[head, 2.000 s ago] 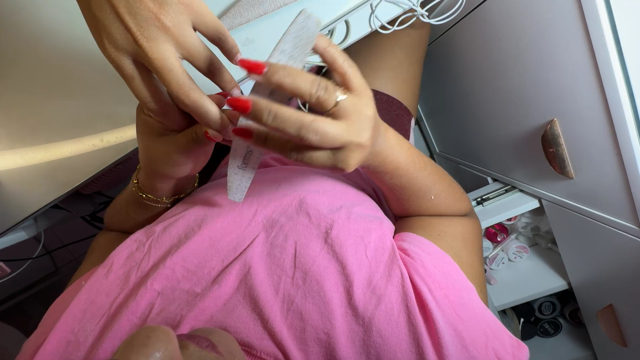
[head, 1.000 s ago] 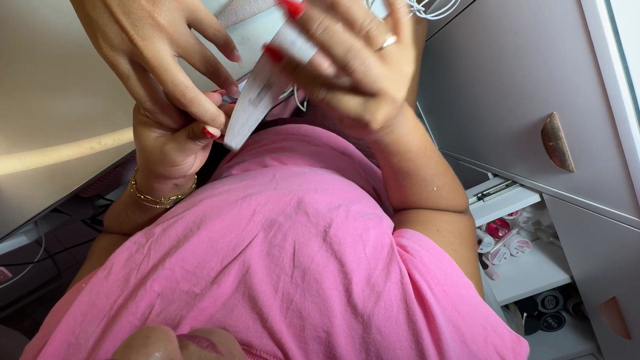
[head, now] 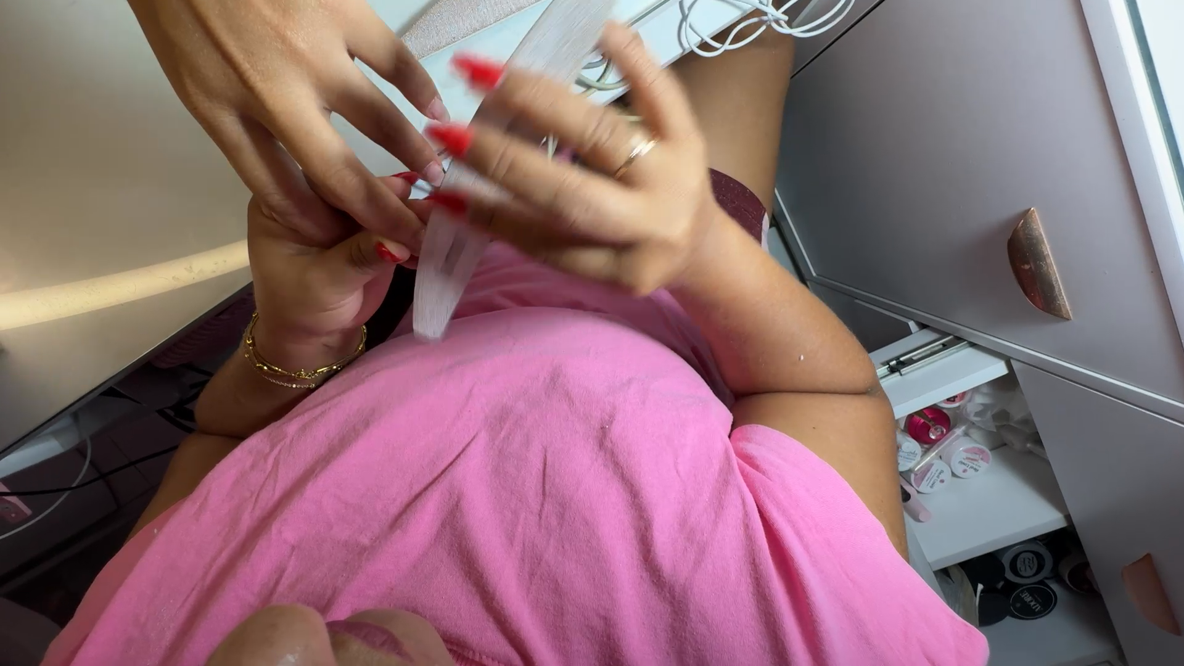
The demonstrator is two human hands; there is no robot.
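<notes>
My right hand [head: 601, 176], with red nails and a gold ring, grips a long pale nail file [head: 449, 268]. The file slants across the fingertips of another person's hand [head: 296, 83], which reaches in from the upper left. Beneath that hand is my left hand [head: 314, 268], with gold bracelets at the wrist; its thumb and fingers pinch one of the person's fingers. Where the file meets the nail is blurred and partly hidden behind my right fingers.
White cables [head: 768, 23] lie coiled at the top. At the right stand grey drawers with a copper-coloured handle [head: 1038, 264]. Below them, an open white shelf [head: 990, 504] holds several jars. A shiny table surface [head: 102, 157] with a pale curved strip is at the left.
My right hand and the file have moved up and then back down; both are blurred now. My left hand and the other person's hand have stayed nearly in place.
</notes>
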